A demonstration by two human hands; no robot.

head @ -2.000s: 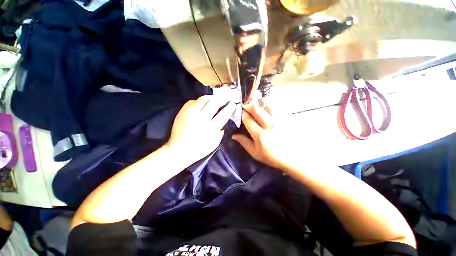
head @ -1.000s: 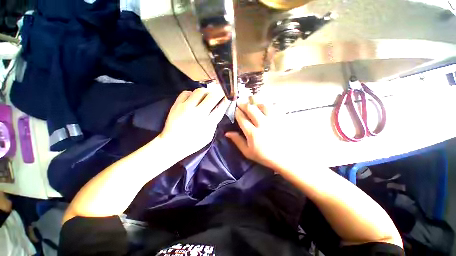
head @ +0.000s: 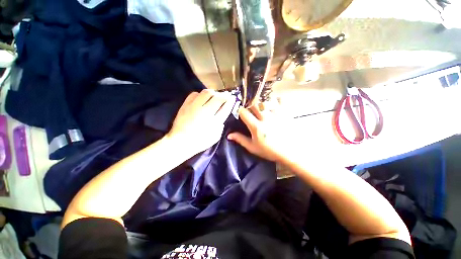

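A navy garment (head: 116,109) lies heaped left of the needle, its shiny purple-navy lining (head: 202,177) crumpled below my hands and down to my lap. A narrow pale edge (head: 236,108) shows between my fingertips, just below the presser foot area of the sewing machine (head: 215,45). My left hand (head: 199,116) lies on the cloth with its fingertips on the left of this edge. My right hand (head: 258,131) has its fingertips on the right of it, thumb apart on the lining. The needle is hidden behind metal parts and fingers.
Red-handled snips (head: 359,116) lie on the white table (head: 313,132) to the right. A blue-rimmed basket (head: 399,158) with dark cloth stands lower right. A purple device (head: 4,142) and a slim purple bar (head: 21,150) lie far left. Light grey cloth (head: 150,10) shows at the top.
The camera view has shifted a little. Both hands stay at the cloth by the needle, and the pale edge showing between them looks shorter than before.
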